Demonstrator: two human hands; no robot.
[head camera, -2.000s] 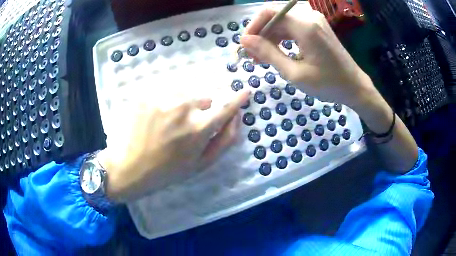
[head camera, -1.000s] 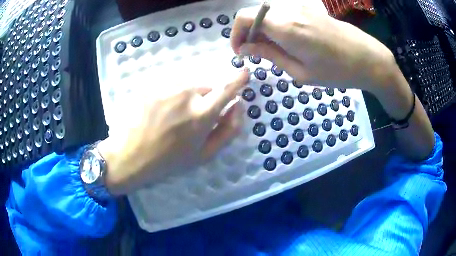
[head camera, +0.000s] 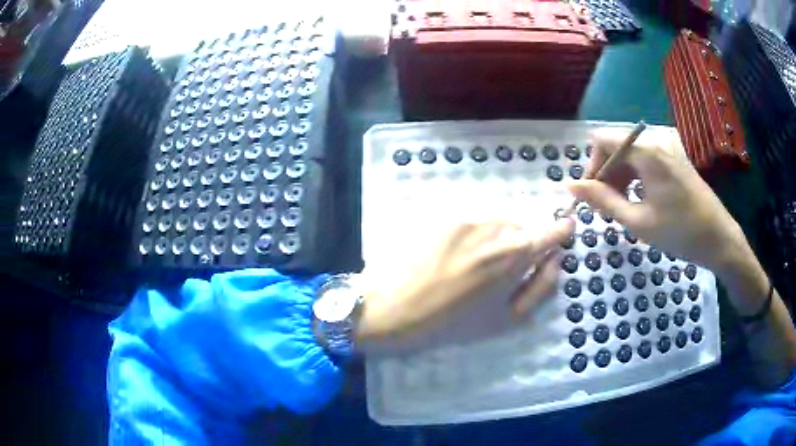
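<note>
The white blister tray (head camera: 471, 392) lies in front of me, with small round dark parts (head camera: 599, 310) in rows on its right side and along its back row. My right hand (head camera: 668, 196) is over the tray's back right part and holds a thin tan stick tool (head camera: 621, 151); its tip is near a dark part beside my left fingertips. My left hand (head camera: 463, 279) is over the middle of the tray, palm down, index finger stretched toward that part. It is blurred, and whether its curled fingers hold something cannot be told.
A black tray with silvery round parts (head camera: 229, 144) stands left of the white tray, another black tray (head camera: 65, 161) farther left. A stack of red-brown blocks (head camera: 493, 65) is behind the white tray. A narrower red-brown stack (head camera: 705, 100) is at the back right, beside black trays (head camera: 772, 96).
The view has swung left and up, so the trays and hands sit farther right and more of the left trays and red-brown stacks shows. The hands keep nearly the same places over the tray.
</note>
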